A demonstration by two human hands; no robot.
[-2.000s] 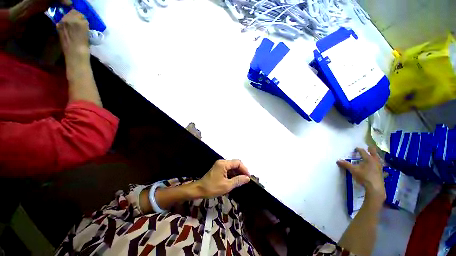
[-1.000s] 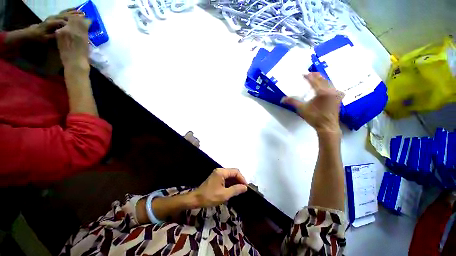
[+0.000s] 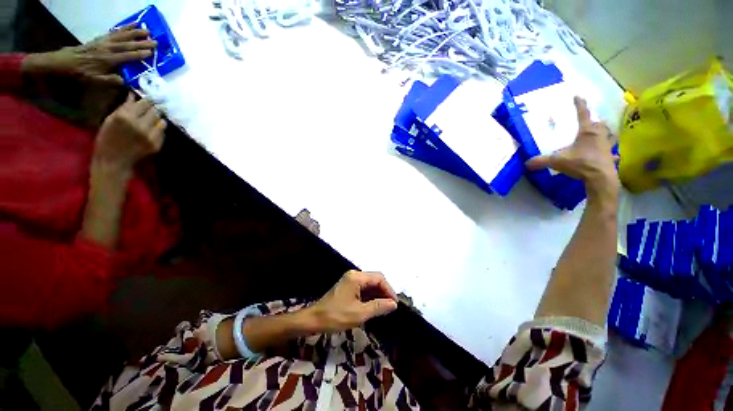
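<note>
Two fanned stacks of blue-and-white retail boxes lie on the white table. My right hand (image 3: pixel 583 156) is spread over the right stack (image 3: pixel 542 108), thumb at its near-left side and fingers across its white face. Whether it grips a box cannot be told. The left stack (image 3: pixel 474 132) lies beside it, untouched. My left hand (image 3: pixel 358 301), with a pale bracelet on its wrist, rests at the table's near edge, fingers curled with a gap to the thumb, nothing seen in it.
Loose white cable heap (image 3: pixel 450 32) lies at the far side. Yellow bag (image 3: pixel 679 124) is by the wall. Packed boxes (image 3: pixel 671 245) stand at the right. A person in red sleeves works at left on a blue insert card (image 3: pixel 165 48); coiled cables (image 3: pixel 257 16) lie beyond.
My right hand has moved from the box at lower right, over the left stack, to the right stack. My left hand stays nearly still. The other person's hands have moved apart, showing the blue card.
</note>
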